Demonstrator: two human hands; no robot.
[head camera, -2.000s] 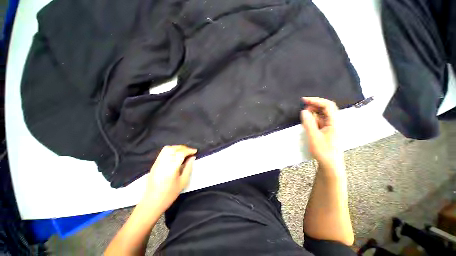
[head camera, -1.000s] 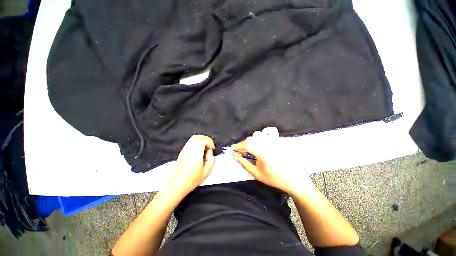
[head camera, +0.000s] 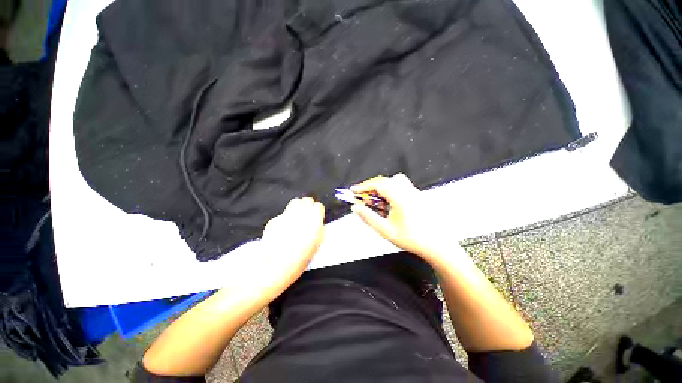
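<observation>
The black hooded jacket (head camera: 449, 90) lies spread on the white table, with its front zip edge (head camera: 493, 166) along the near side. The drawcord (head camera: 186, 161) curves at the left near the hood. My left hand (head camera: 295, 228) is closed at the zip edge with its fingertips on the cloth; what lies between the fingers is hidden. My right hand (head camera: 389, 209) holds the thread snips (head camera: 347, 196), their pale tips pointing left over the jacket just right of my left hand.
The white table's edge (head camera: 112, 277) runs close to my body. Other black garments (head camera: 654, 97) hang at the right, and a dark fringed pile (head camera: 37, 314) is at the left. A blue crate (head camera: 153, 314) is under the left edge. A person's foot (head camera: 624, 353) shows at lower right.
My right hand has come left from near the hem end to beside my left hand. The snips' tips now show over the cloth. My left hand has turned, knuckles up.
</observation>
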